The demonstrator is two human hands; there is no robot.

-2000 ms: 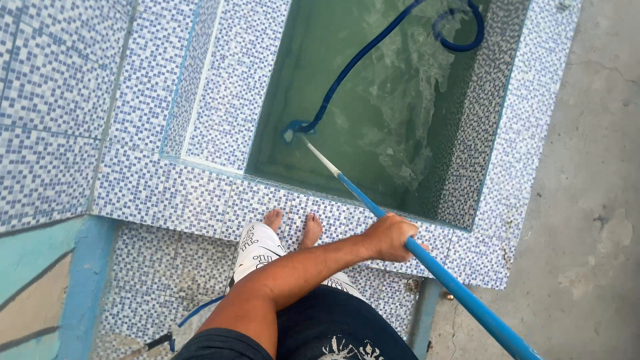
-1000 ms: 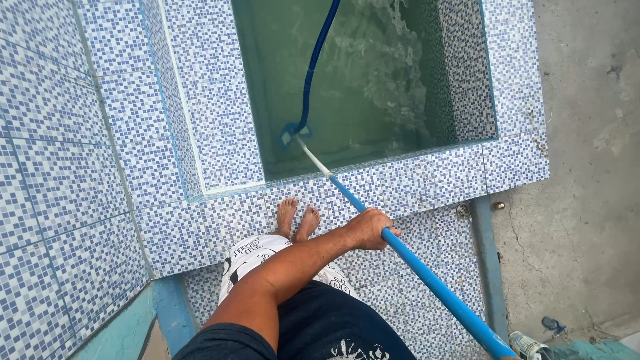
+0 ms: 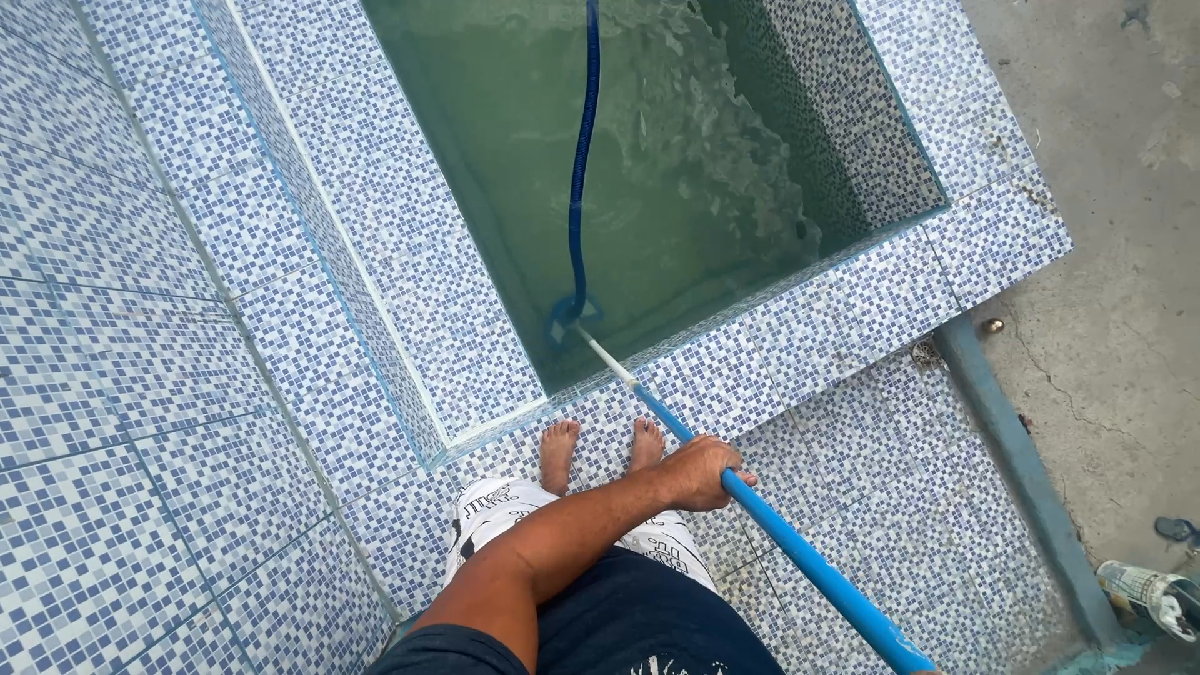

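Note:
My left hand (image 3: 705,473) is closed around a blue pole (image 3: 811,560) that slants from the lower right towards the pool. The pole's thinner white end (image 3: 607,359) reaches into greenish water at the pool's near left corner. There it meets a blue pool vacuum head (image 3: 570,319), blurred under the water. A dark blue hose (image 3: 583,155) runs from that head up to the top edge of the view. At the bottom edge, a skin-coloured sliver by the pole looks like part of my right hand (image 3: 926,671); the rest is hidden.
My bare feet (image 3: 559,455) stand on the mosaic-tiled pool rim (image 3: 712,375). A lower tiled floor (image 3: 844,487) lies beyond it, bounded by a blue-grey kerb (image 3: 1022,478). At the lower right, on concrete, are a stained bucket (image 3: 1139,589) and a dark sandal (image 3: 1175,530).
The vacuum head has come closer to the pool's near left corner. My feet, close together a second ago, are now farther apart. My left hand has kept its grip on the pole.

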